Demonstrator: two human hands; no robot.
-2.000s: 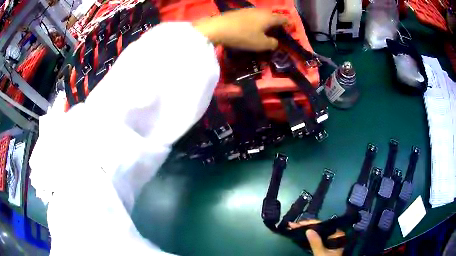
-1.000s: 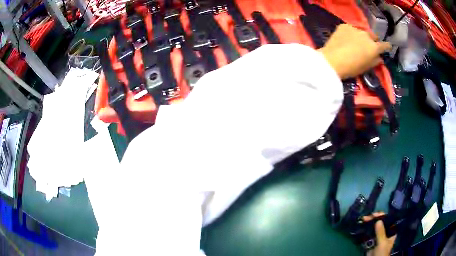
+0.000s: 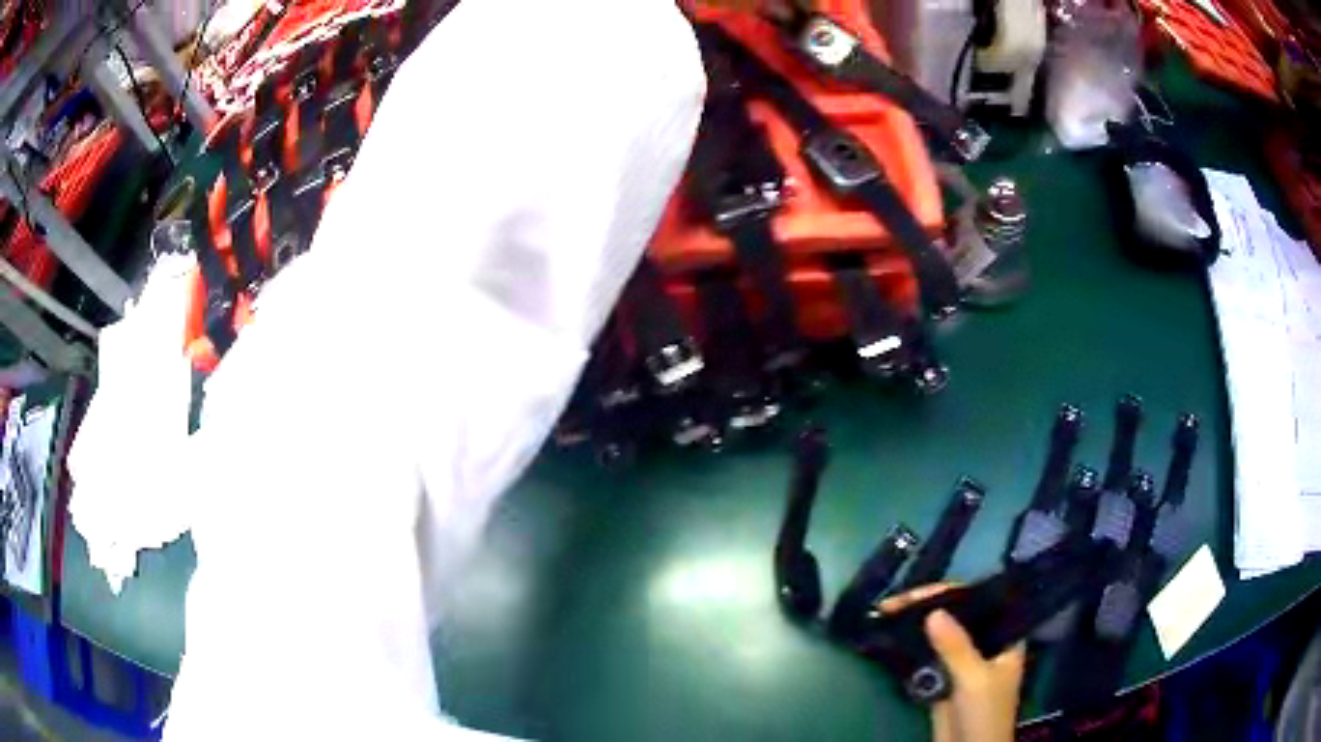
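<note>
My right hand (image 3: 979, 681) is low at the right, cut off by the bottom edge. It grips several black smartwatches (image 3: 924, 678) in a bundle, straps spread to both sides; how many is unclear. My left hand is out of the picture; only its white sleeve (image 3: 558, 189) reaches up past the top edge. The orange-red tray (image 3: 898, 167) carries rows of black watches (image 3: 840, 157), face down with round sensor rings, straps hanging over the front. More watches (image 3: 1118, 518) lie on the green mat beside my right hand, grey faces up.
A small labelled bottle (image 3: 994, 239) stands right of the tray. A cream-white card (image 3: 1187, 602) lies near the bench's right edge, below long white paper sheets (image 3: 1257, 392). Behind are a white device (image 3: 1010, 58) and a plastic bag (image 3: 1089, 87). Crumpled white paper (image 3: 131, 435) lies at left.
The view has swung back right. My left hand, over the tray's right part before, has left the picture at the top. My right hand still holds the watches.
</note>
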